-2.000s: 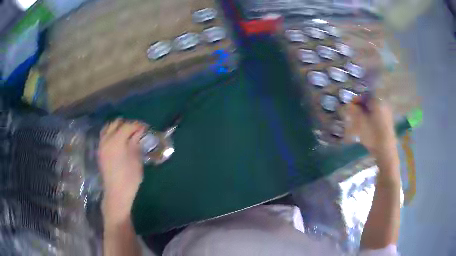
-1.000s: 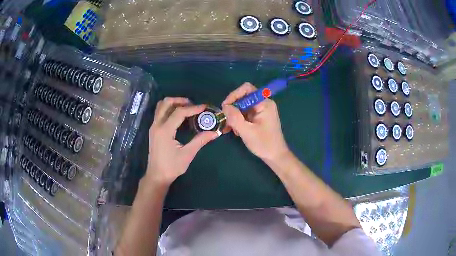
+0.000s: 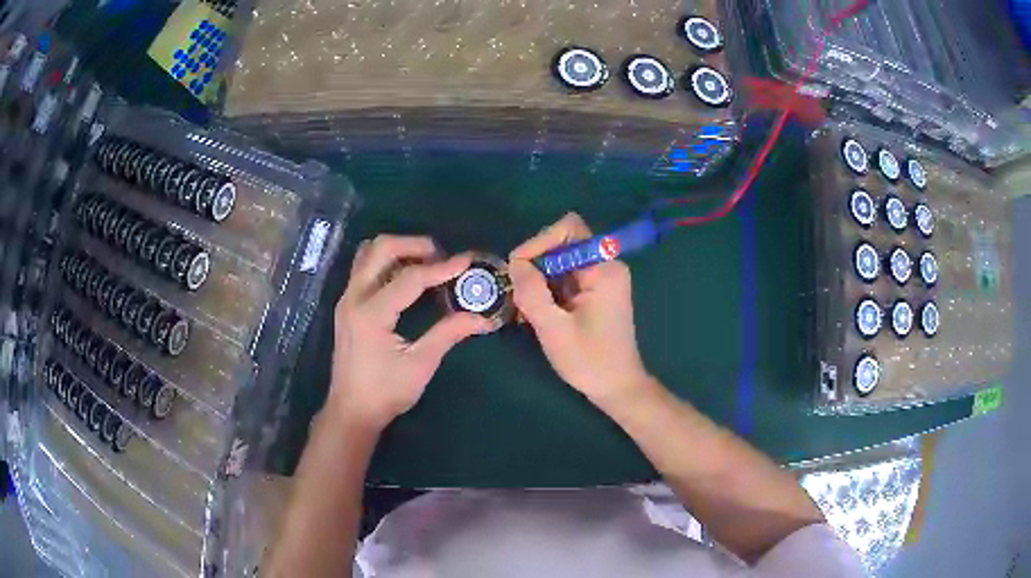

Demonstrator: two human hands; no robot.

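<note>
A black-rimmed disc with a silver-white face, possibly a speaker driver [image 3: 477,290], lies face up in the round metal fixture [image 3: 495,324] on the green mat. My left hand [image 3: 390,327] holds it from the left, thumb and index finger around the rim. My right hand [image 3: 577,311] grips the blue corded pen tool [image 3: 579,257] like a pen, to the right of the disc. The tool's front end is at the disc's right edge, partly hidden by my fingers, so exact contact cannot be told.
The left blister tray [image 3: 201,384] holds rows of discs on edge. The centre tray stack [image 3: 396,57] and right tray [image 3: 972,327] hold face-up discs. The red cord [image 3: 752,181] runs to the upper right, past clear trays. A yellow sheet with blue dots [image 3: 170,51] lies upper left.
Since two seconds ago, my right hand has come from the right tray to the fixture, now with the pen tool. Over the last second both hands stay there; the view has shifted slightly.
</note>
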